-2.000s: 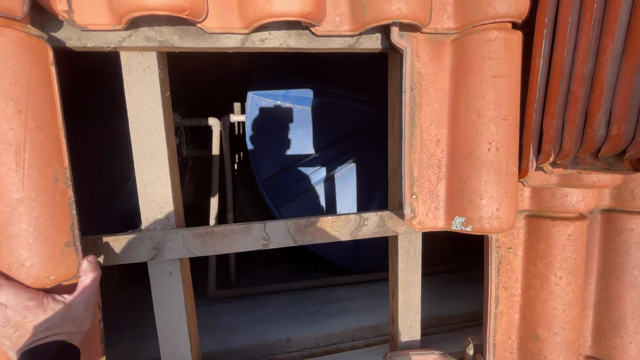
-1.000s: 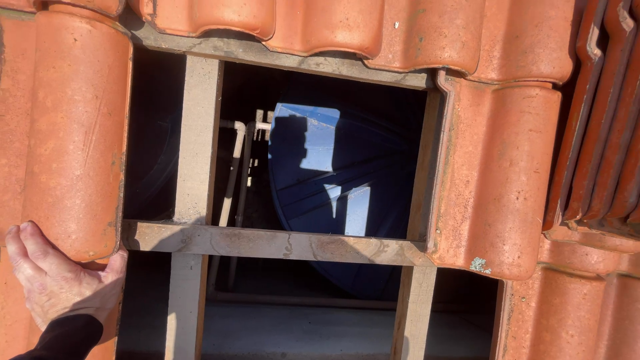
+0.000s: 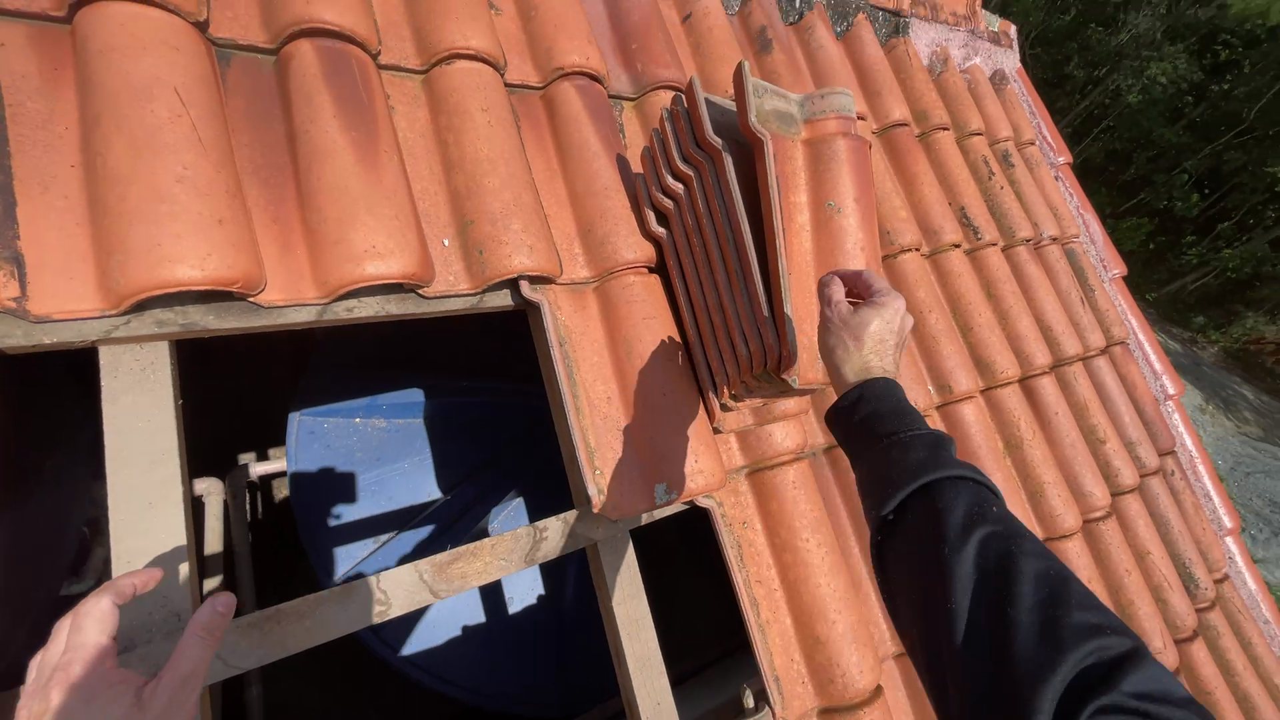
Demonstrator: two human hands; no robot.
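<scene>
My right hand (image 3: 864, 325), in a dark sleeve, has its fingers curled at the lower right edge of the outermost clay roof tile (image 3: 820, 215). That tile leans upright against a stack of clay tiles (image 3: 700, 250) on the roof; whether the fingers grip it is hard to tell. At the lower left, my left hand (image 3: 125, 645) has its thumb and fingers apart over a wooden batten (image 3: 430, 580), with nothing held. A laid tile (image 3: 625, 400) borders the roof opening, my shadow falling across it.
Through the opening show a blue water tank (image 3: 370, 450) and a pale pipe (image 3: 212, 530). Wooden rafters (image 3: 145, 450) cross the gap. Laid clay tiles (image 3: 1010, 340) slope off to the right, ending at a roof edge with trees (image 3: 1160, 130) beyond.
The view has swung right and up. My right hand has come into view at the stacked tiles. My left hand, earlier at a tile's lower edge, is now away from it, over the batten.
</scene>
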